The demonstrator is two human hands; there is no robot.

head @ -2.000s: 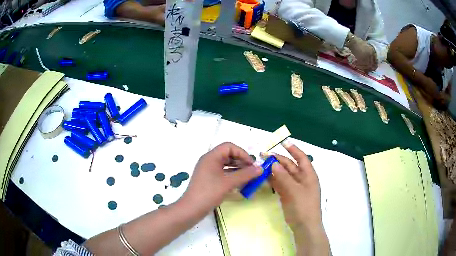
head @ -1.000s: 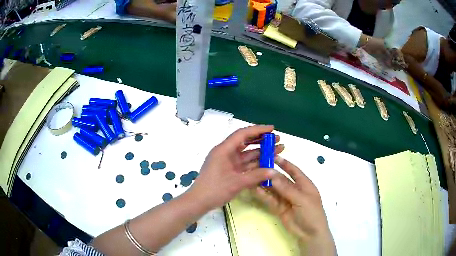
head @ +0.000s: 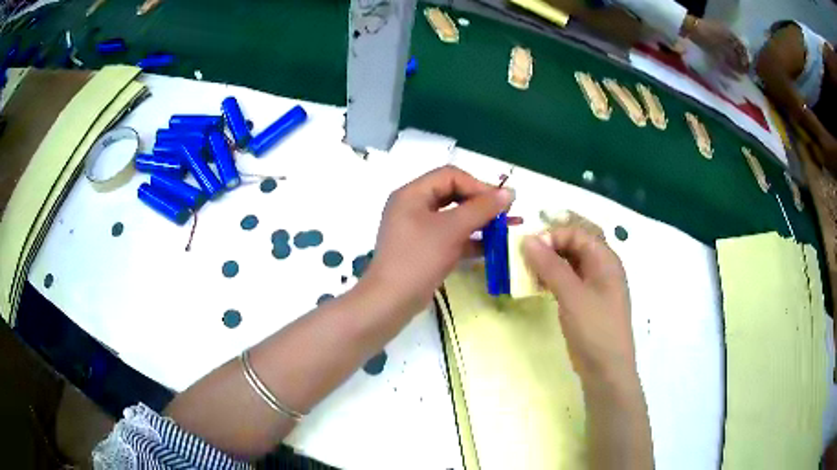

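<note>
My left hand holds the top of a blue battery cell between thumb and fingers, above the white surface. A thin reddish lead sticks up from its top end. My right hand pinches a small pale yellow foam pad, upright along the cell's right side; whether it is stuck on, I cannot tell. A stack of yellow foam sheets lies below the hands. A pile of loose blue cells lies at the left.
Dark discs are scattered on the white surface. A tape roll and foam sheets are at left, more foam sheets at right. A metal post stands at the green conveyor, which carries tan assemblies. People's arms show beyond.
The view has tilted downward. My hands have moved apart slightly, and the foam pad now shows in my right hand beside the cell. The cell on the belt is now mostly hidden by the post.
</note>
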